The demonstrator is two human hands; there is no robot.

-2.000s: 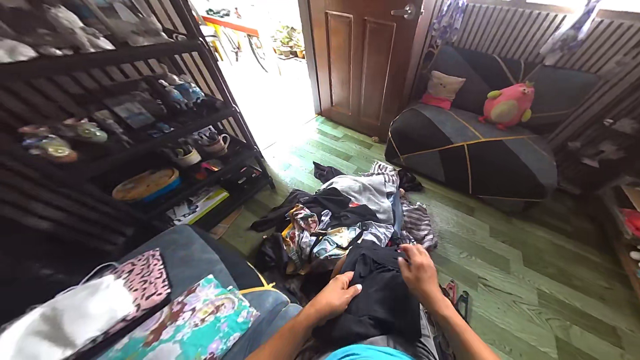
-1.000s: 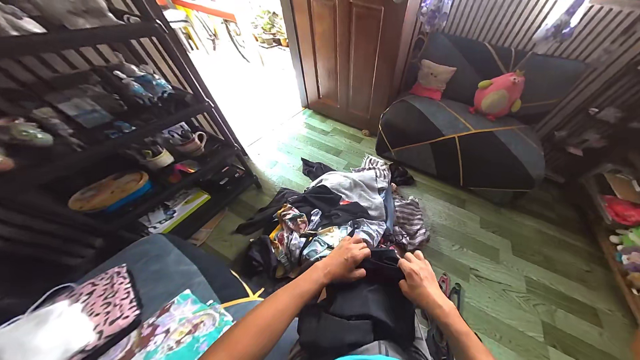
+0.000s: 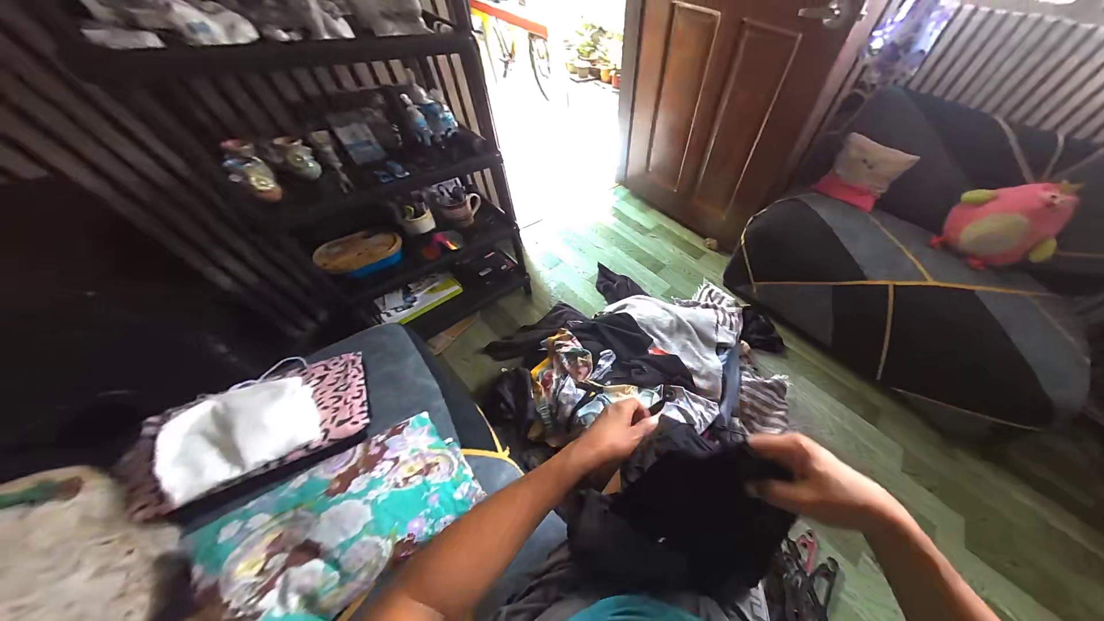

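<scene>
A black garment (image 3: pixel 690 517) is spread over my lap, partly raised between both hands. My left hand (image 3: pixel 623 431) pinches its far left edge with thumb and fingers. At the right side, my right hand (image 3: pixel 798 479) grips a bunched part of the same cloth. Just beyond lies a heap of clothes (image 3: pixel 673 345) on the floor, with grey, black, striped and colorful printed pieces. To my left on the sofa seat are a folded turquoise floral cloth (image 3: pixel 345 517), and behind it a white cloth (image 3: pixel 237 435) on a pink-and-black animal-print one (image 3: pixel 342 392).
A black shelf rack (image 3: pixel 509 233) with figurines, mugs and a basket stands at the left. Behind the heap is a brown wooden door (image 3: pixel 707 103) beside a bright doorway. A covered sofa (image 3: pixel 949 319) with a pink plush toy (image 3: pixel 1005 226) stands right. Several hangers (image 3: pixel 806 569) lie by my lap.
Both hands have stayed on the black garment. They were close together one second ago and are now farther apart, with the cloth lifted and bunched at the right.
</scene>
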